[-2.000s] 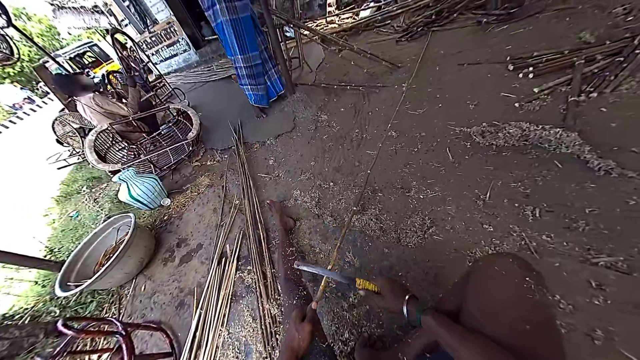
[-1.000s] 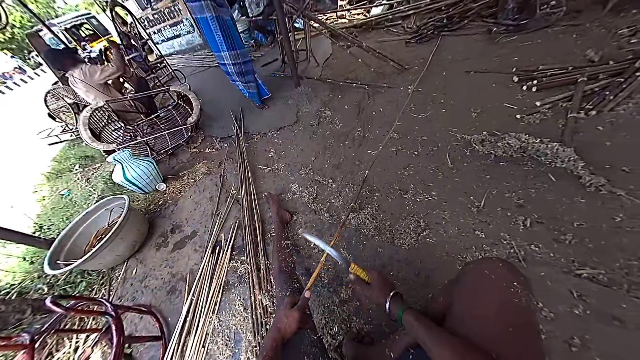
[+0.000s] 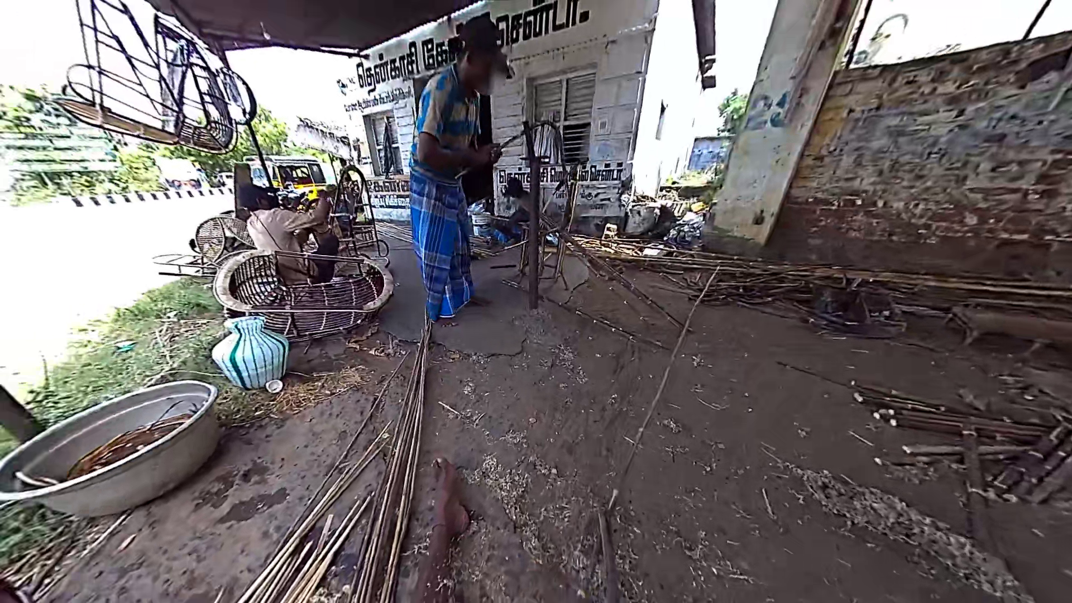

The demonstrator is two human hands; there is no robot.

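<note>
Neither my left hand nor my right hand shows in this view; both lie below its lower edge, and what they hold is hidden. A long thin cane (image 3: 657, 394) runs from the lower middle up across the dirt ground. My bare foot (image 3: 450, 502) rests on the ground beside a bundle of long split canes (image 3: 406, 452). Pale shavings (image 3: 502, 486) are scattered around the foot. The curved knife is out of sight.
A plastic tub (image 3: 159, 469) with strips inside and a striped pot (image 3: 251, 356) stand at left. Behind them a person (image 3: 285, 230) sits by a wicker seat (image 3: 310, 297). Another person (image 3: 444, 167) stands near a post (image 3: 533, 226). Cane pieces (image 3: 955, 427) lie at right.
The view has tilted up a lot, so both hands and the yellow-handled knife, seen earlier at the cane, have left the frame. The standing person now shows in full.
</note>
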